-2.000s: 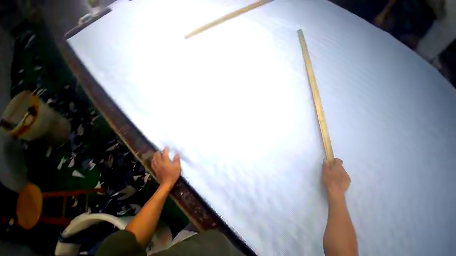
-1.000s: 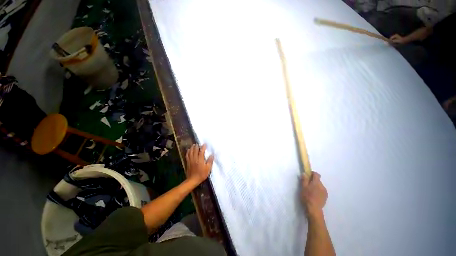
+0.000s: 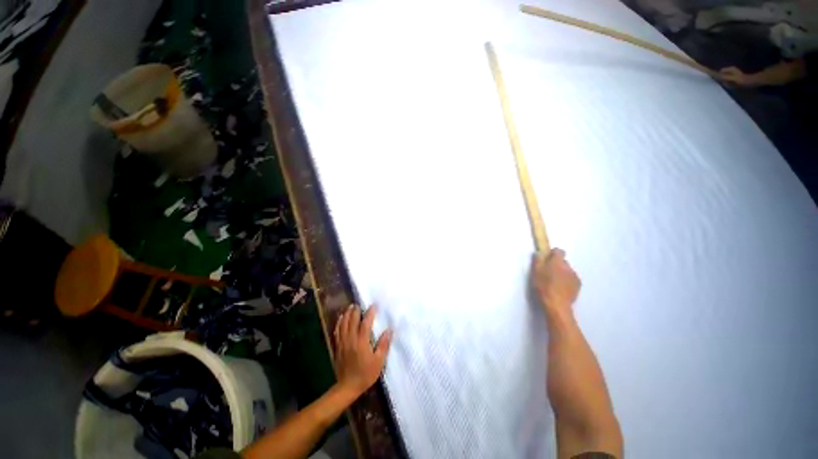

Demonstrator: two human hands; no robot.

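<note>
A wide white to pale-blue fabric ply (image 3: 430, 206) covers the table, very bright in the middle, with small ripples near my left hand and at the right. My right hand (image 3: 557, 280) is closed on the near end of a long thin wooden spreading stick (image 3: 517, 148), which lies over the cloth pointing away from me. My left hand (image 3: 361, 348) rests on the near-left cloth edge with its fingers apart, partly over the dark table rim. It holds nothing that I can see.
The dark wooden table rim (image 3: 302, 193) runs along the left. Beyond it are a scrap bin (image 3: 240, 385), a stool (image 3: 87, 276), a smaller bucket (image 3: 170, 121) and scraps on a green floor. Another person's hand (image 3: 740, 77) holds a second stick (image 3: 619, 37) at the top right.
My right hand has moved the stick farther away along the cloth. My left hand sits lower in view at the cloth edge. The other person's stick has shifted left and up.
</note>
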